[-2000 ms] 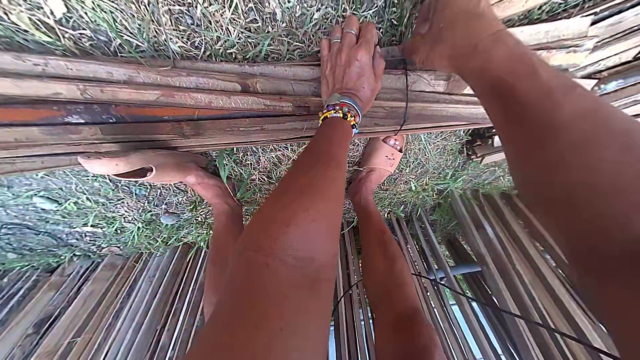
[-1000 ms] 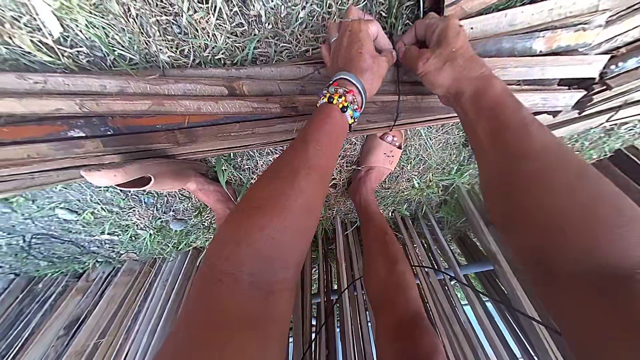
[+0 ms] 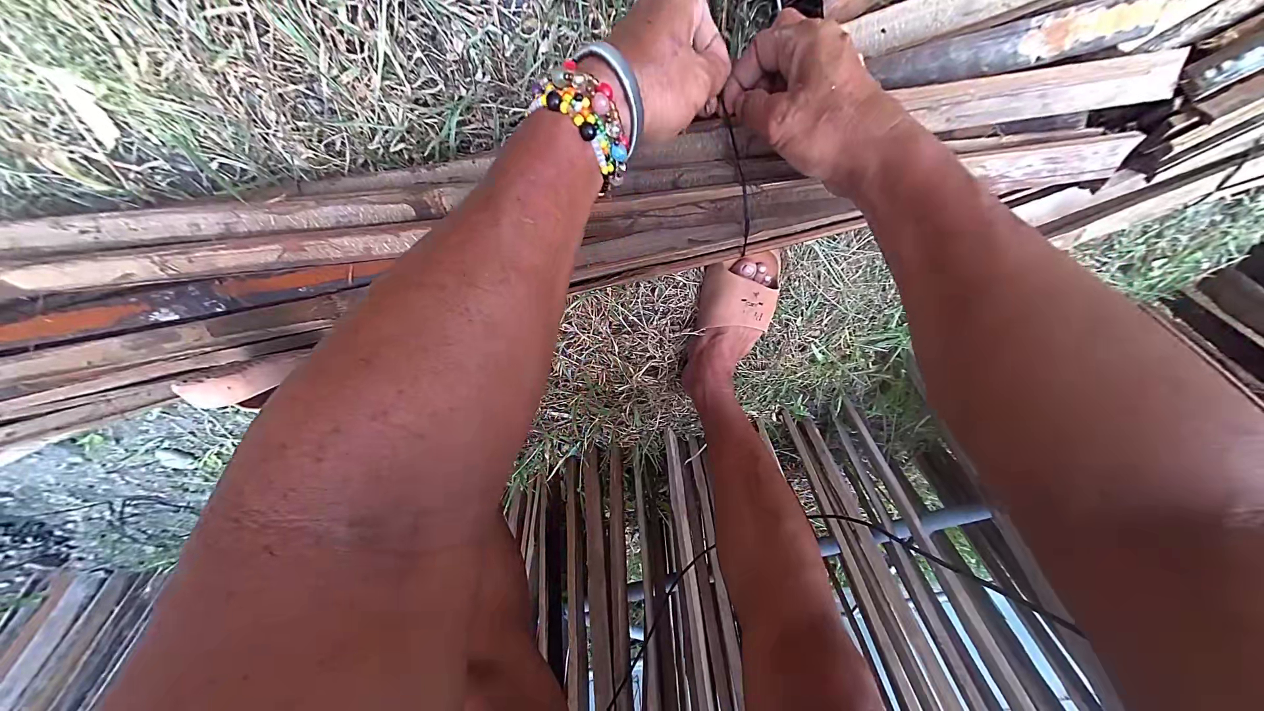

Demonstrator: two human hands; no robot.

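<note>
A bundle of long wooden strips (image 3: 395,237) lies across the grass, with a thin black cord (image 3: 743,188) passing over it. My left hand (image 3: 676,69), with beaded bracelets and a metal bangle at the wrist, is closed at the far edge of the bundle, where the cord runs up. Close beside it, almost touching, my right hand (image 3: 800,94) pinches the black cord between thumb and fingers. The cord between the hands is partly hidden by the fingers, and its far end cannot be made out.
Slatted strips (image 3: 602,553) spread below my legs, with a grey pipe (image 3: 908,528) and a loose black cord (image 3: 948,563) among them. My sandalled foot (image 3: 736,306) stands on grass near the bundle. More split pieces (image 3: 1047,94) lie at the upper right.
My left hand has risen from lying flat on the bundle and closed near the cord. My right hand has come in beside it from the upper right. The view has shifted closer.
</note>
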